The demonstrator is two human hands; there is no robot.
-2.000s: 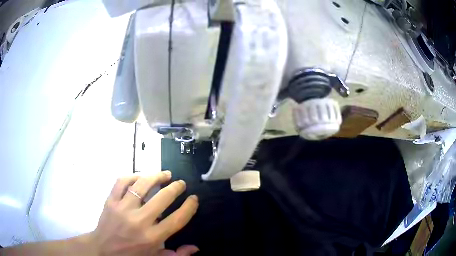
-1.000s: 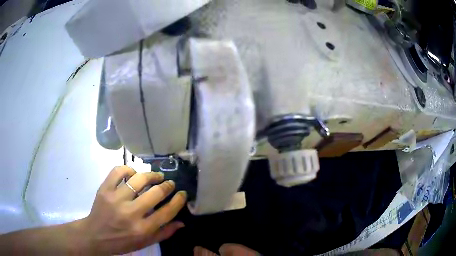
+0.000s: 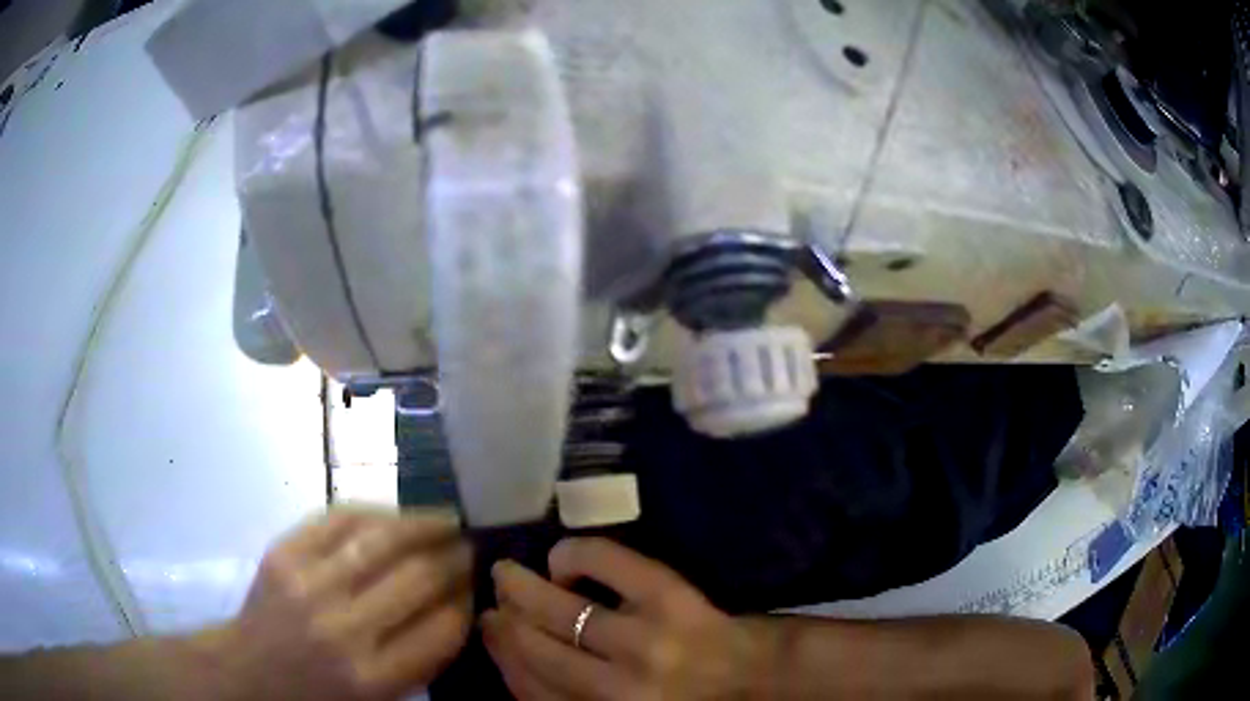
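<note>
The dark garment (image 3: 836, 493) lies under the machine head, its left edge running down between my hands. My left hand (image 3: 363, 596) is blurred, its fingers bunched on the cloth's left edge below the machine head. My right hand (image 3: 617, 630), with a ring, has its fingers curled on the cloth just right of my left fingertips. Both seem to grip the cloth; the thumbs are hard to see. The whitish curved guard (image 3: 505, 288) hides the needle area. The small cream knob (image 3: 599, 501) is just above my right hand.
The off-white machine head (image 3: 740, 137) fills the top, with a ribbed tension dial (image 3: 747, 381) facing me. A grey-white lamp tube (image 3: 261, 308) is at its left. A thin pale strip (image 3: 85, 342) crosses the white table (image 3: 206, 452). A clear plastic bag (image 3: 1186, 452) hangs at right.
My right hand has come in from the bottom edge onto the cloth. My left hand's spread fingers have drawn together. The view has shifted, so the machine head appears farther left.
</note>
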